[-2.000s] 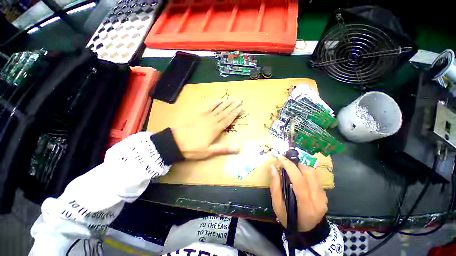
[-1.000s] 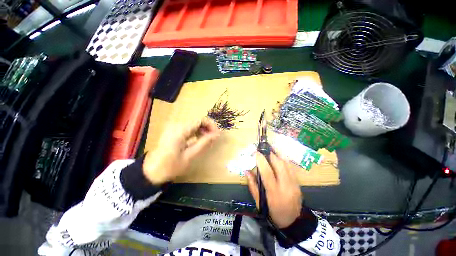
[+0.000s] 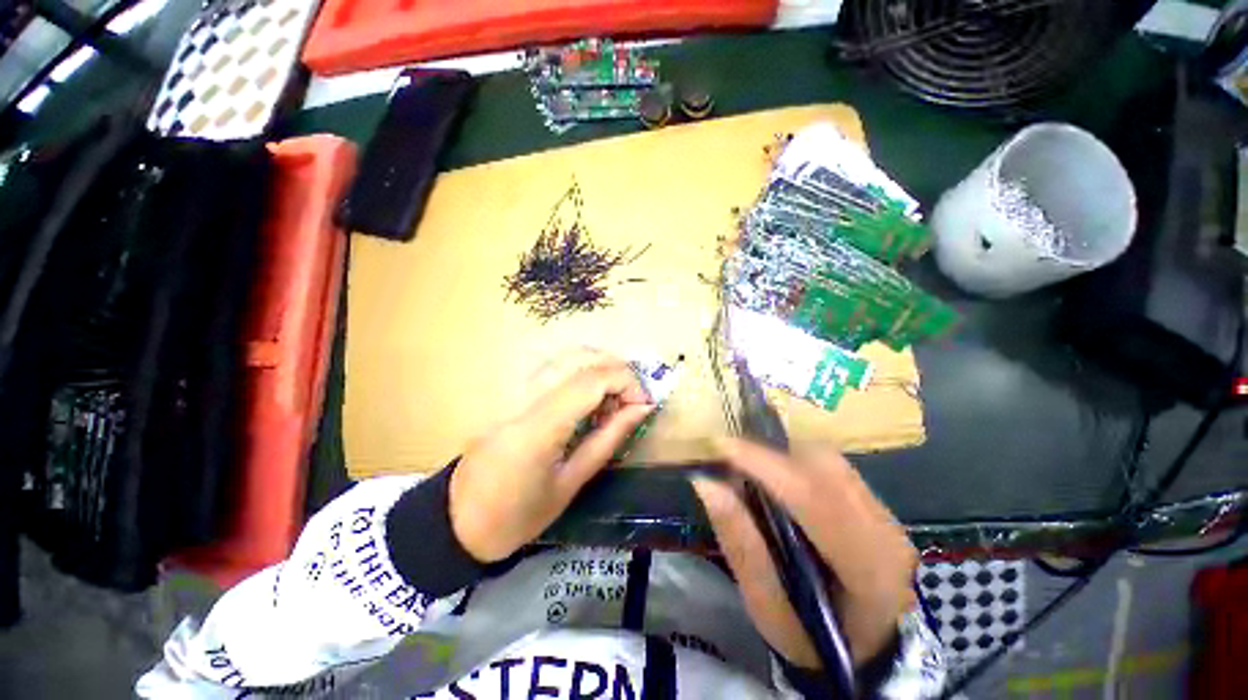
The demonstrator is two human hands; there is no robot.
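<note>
My left hand point(image 3: 554, 445) is at the front middle of the cardboard mat point(image 3: 452, 356), fingertips pinched on a small circuit board point(image 3: 654, 386), mostly hidden by the fingers. My right hand point(image 3: 814, 547) is blurred and holds a black soldering iron point(image 3: 794, 568) by its handle, tip pointing up just right of that board. A loose pile of thin dark leaded components point(image 3: 561, 271) lies mid-mat. A fanned stack of green and silver boards point(image 3: 835, 280) lies on the mat's right side, small round-ended leads sticking out on its left.
A grey pot point(image 3: 1033, 212) with silvery bits stands right of the mat. A black fan point(image 3: 979, 41), populated boards point(image 3: 595, 82) and a red tray point(image 3: 534, 28) are behind. A phone point(image 3: 407, 153), red edge point(image 3: 294, 294) and black trays point(image 3: 171, 328) are at left.
The view has shifted. My left hand first lay flat over the component pile, then lifted, and now pinches a board nearer me. The iron moved from the board stack to beside that board.
</note>
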